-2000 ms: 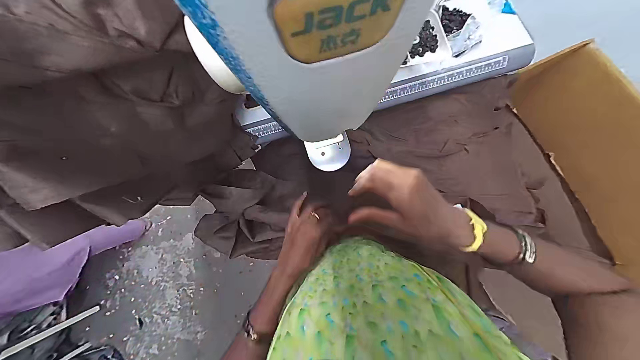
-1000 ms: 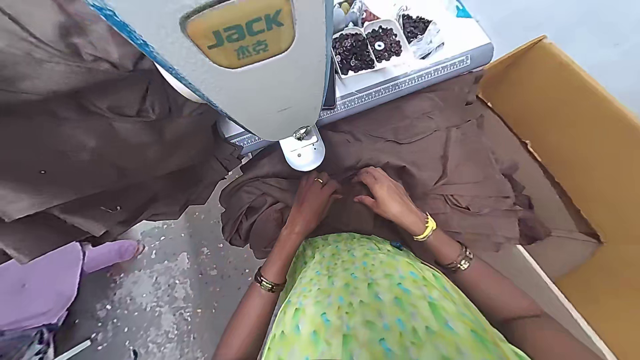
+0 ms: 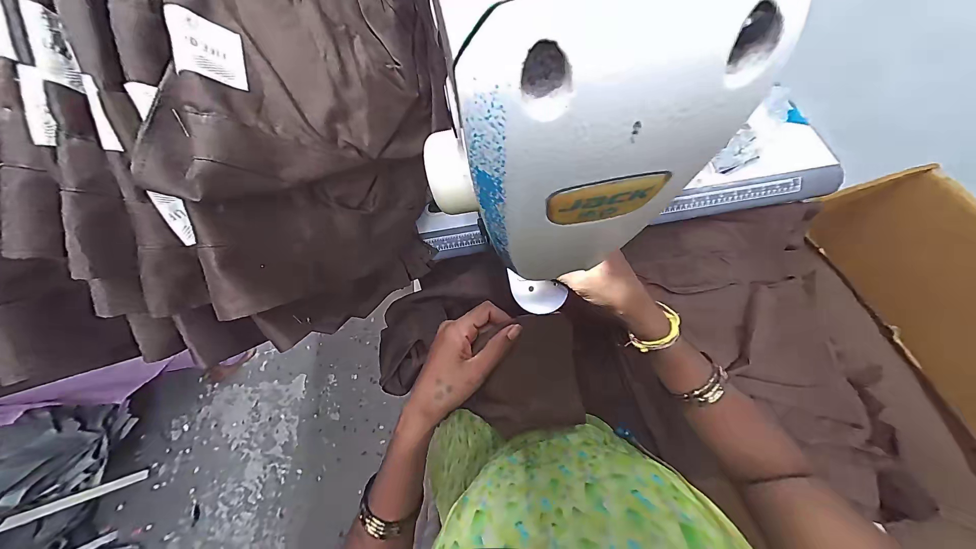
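Observation:
A white Jack sewing machine (image 3: 595, 152) fills the upper middle, its white rounded guard (image 3: 538, 296) low over dark brown cloth (image 3: 534, 374). My left hand (image 3: 465, 358) pinches the edge of that cloth between thumb and fingers, just left of the guard. Right of the guard, my right hand (image 3: 606, 286) lies at the cloth, its fingertips partly hidden by the machine head; whether they grip it cannot be seen. The cloth spreads down to my lap and to the left in folds.
Stacked brown garments (image 3: 305, 229) with white tags hang at the left. More brown fabric (image 3: 747, 328) lies at the right beside a cardboard box (image 3: 907, 252). Behind is the machine table with a ruler strip (image 3: 732, 198). Grey speckled floor (image 3: 252, 435) and dark plastic (image 3: 61, 457) show lower left.
My right hand has moved up beside the machine's guard, partly behind the head. My left hand now pinches a cloth edge left of the guard. The view has shifted, showing more tagged garments.

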